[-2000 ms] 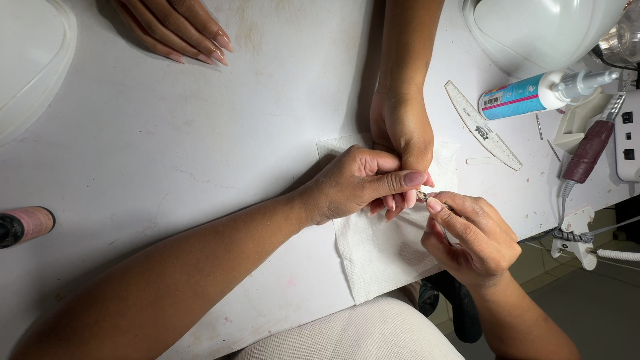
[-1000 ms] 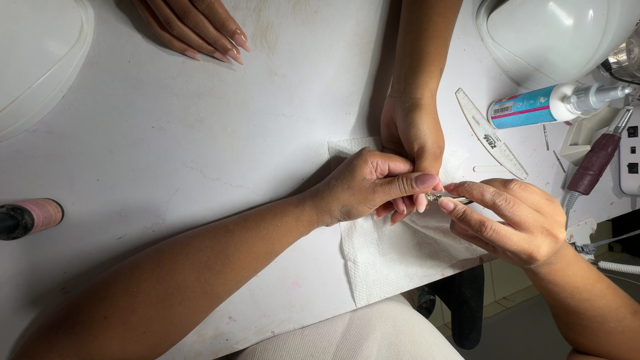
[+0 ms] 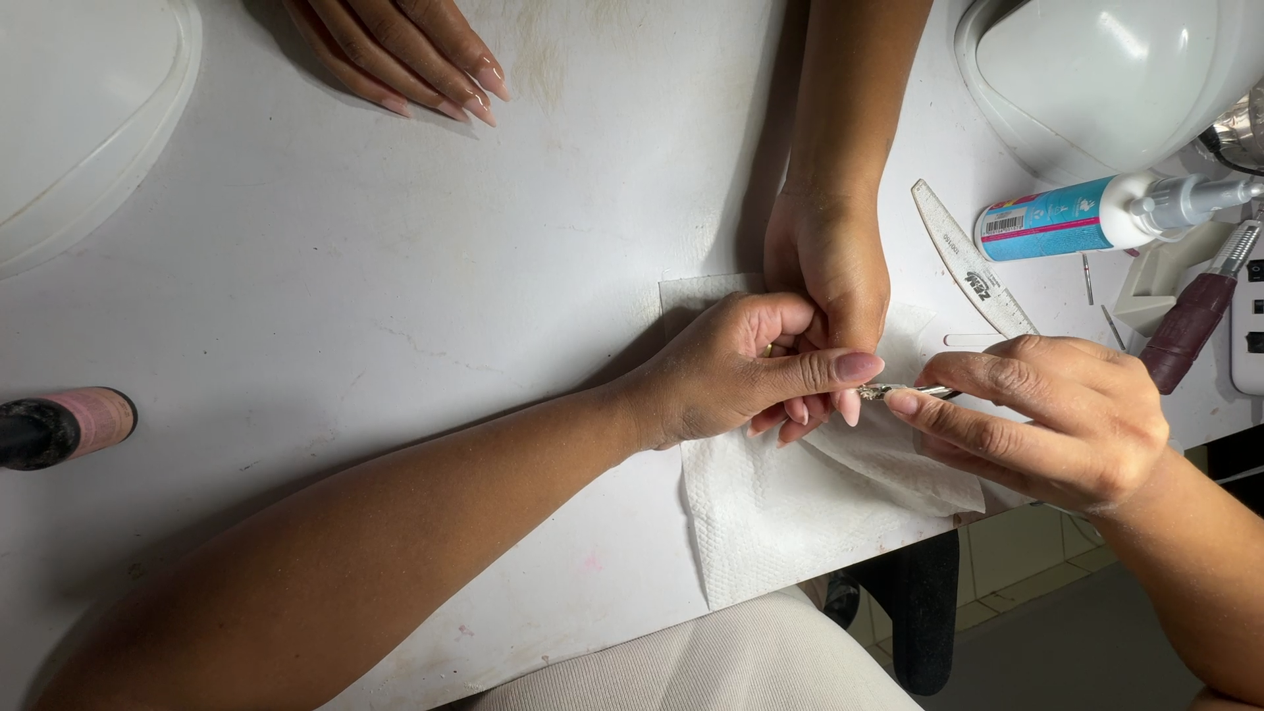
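Observation:
My left hand (image 3: 741,370) grips the fingers of another person's hand (image 3: 834,262), which reaches in from the top over a white paper towel (image 3: 731,513). Between the fingertips of my right hand (image 3: 1047,420) is a small metal tool (image 3: 928,391), probably cuticle nippers; its tip, with whitish bits on it, is at one of the person's fingertips. Most of its handle is hidden in my palm. The person's other hand (image 3: 405,54) lies on the table at the top left, fingers spread a little.
Right of the towel are a curved nail file (image 3: 973,262), a blue and white pump bottle (image 3: 1071,215), a maroon nail drill handpiece (image 3: 1190,331) and a power strip (image 3: 1248,331). White domed devices stand at the top right (image 3: 1096,79) and top left (image 3: 89,109). A pink and black bottle (image 3: 74,427) lies at left.
My right hand has turned and its fingers have stretched out more along the tool since the earliest frame. My left hand keeps its hold on the person's fingers.

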